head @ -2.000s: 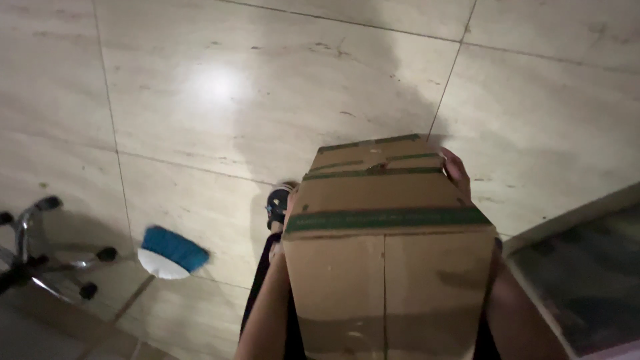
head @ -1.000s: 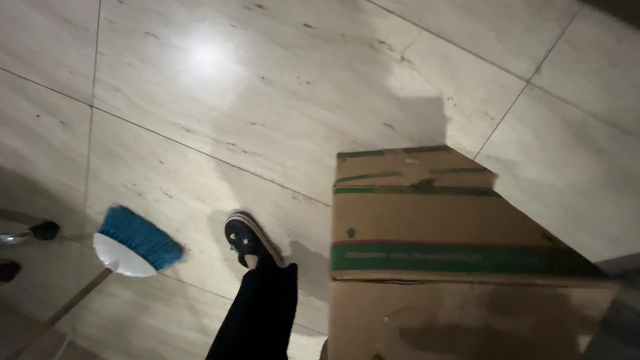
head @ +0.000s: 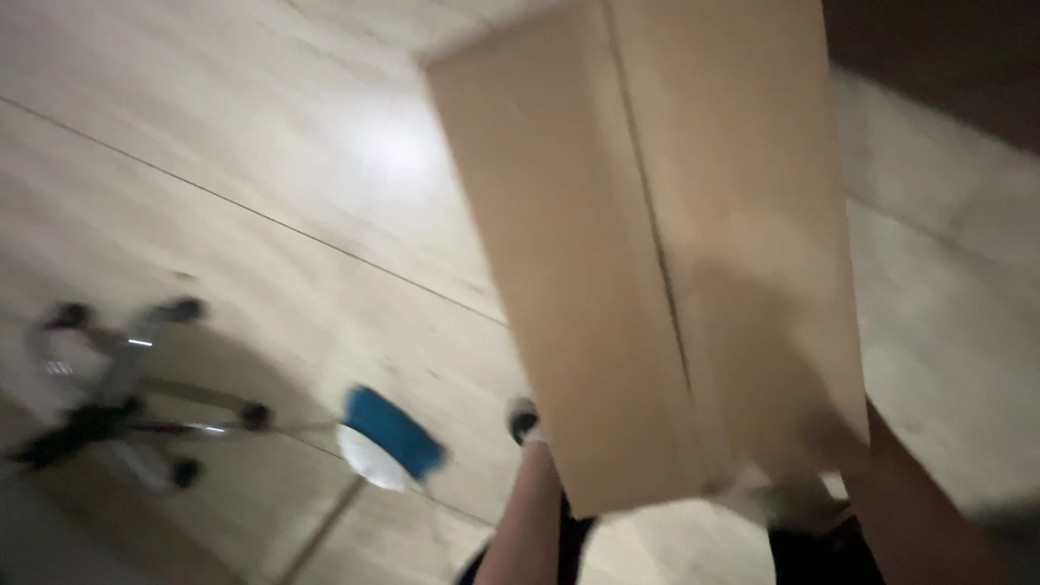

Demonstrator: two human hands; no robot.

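A large brown cardboard box (head: pixel 650 260) fills the middle and upper right of the head view, tilted, with a long seam down its nearer face. My left forearm (head: pixel 524 516) reaches up to the lower left edge of the box, and my right forearm (head: pixel 918 496) to its lower right edge. Both hands hold the box from its sides, with their fingers hidden behind it. Blur softens the whole view.
On the pale tiled floor (head: pixel 244 268) to the left lie a broom head (head: pixel 394 435) with blue bristles and the wheeled base of a chair (head: pixel 134 406). One shoe (head: pixel 522 418) shows beside the box. A dark surface (head: pixel 942 65) is at the upper right.
The box has tilted and come up in the view; its seamed face now shows, and the green-striped side seen earlier is out of sight. Both forearms show again.
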